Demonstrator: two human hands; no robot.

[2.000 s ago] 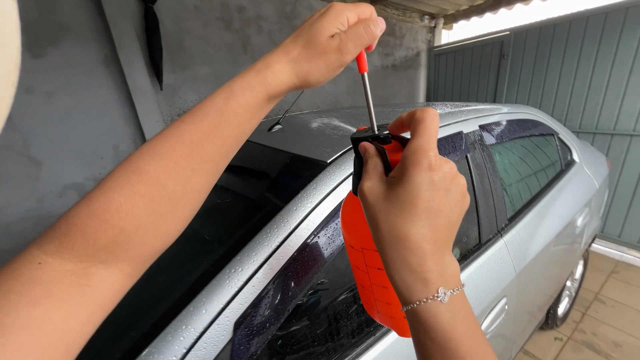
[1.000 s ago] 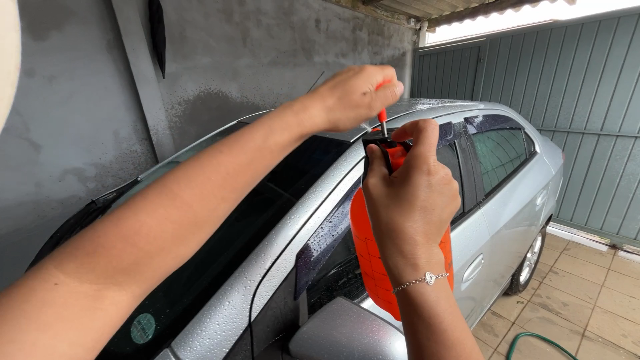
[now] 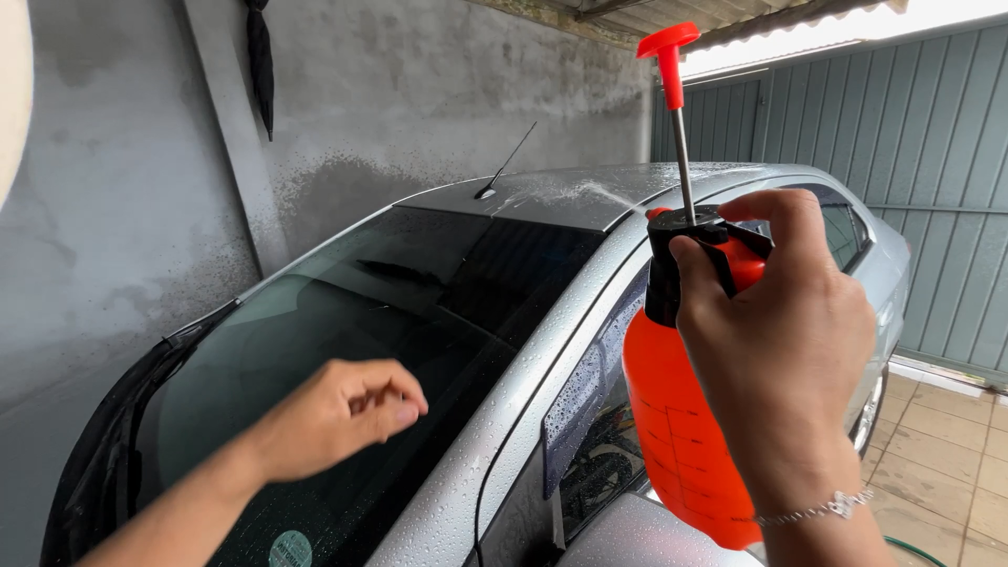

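My right hand [image 3: 780,315], with a chain bracelet at its wrist, grips the black head of an orange pump sprayer bottle [image 3: 685,425]. The red T-shaped pump handle [image 3: 671,63] stands raised on its metal rod. From the nozzle a white spray [image 3: 610,195] goes left over the wet roof of a silver car [image 3: 551,193]. My left hand [image 3: 346,417] holds nothing, its fingers loosely curled, in front of the dark windshield [image 3: 378,276]. Water drops cover the pillar beside the windshield and the side window visor [image 3: 587,394].
A short antenna [image 3: 500,169] rises from the roof. The side mirror [image 3: 654,535] is below the bottle. Behind the car stand a grey wall [image 3: 441,94] with wet patches and a ribbed metal gate [image 3: 945,157]. A closed black umbrella [image 3: 258,63] hangs at the wall. A green hose [image 3: 913,551] lies on floor tiles.
My left hand has let go of the red pump handle and moved down to the left. The handle stands raised above the bottle, and spray now leaves the nozzle.
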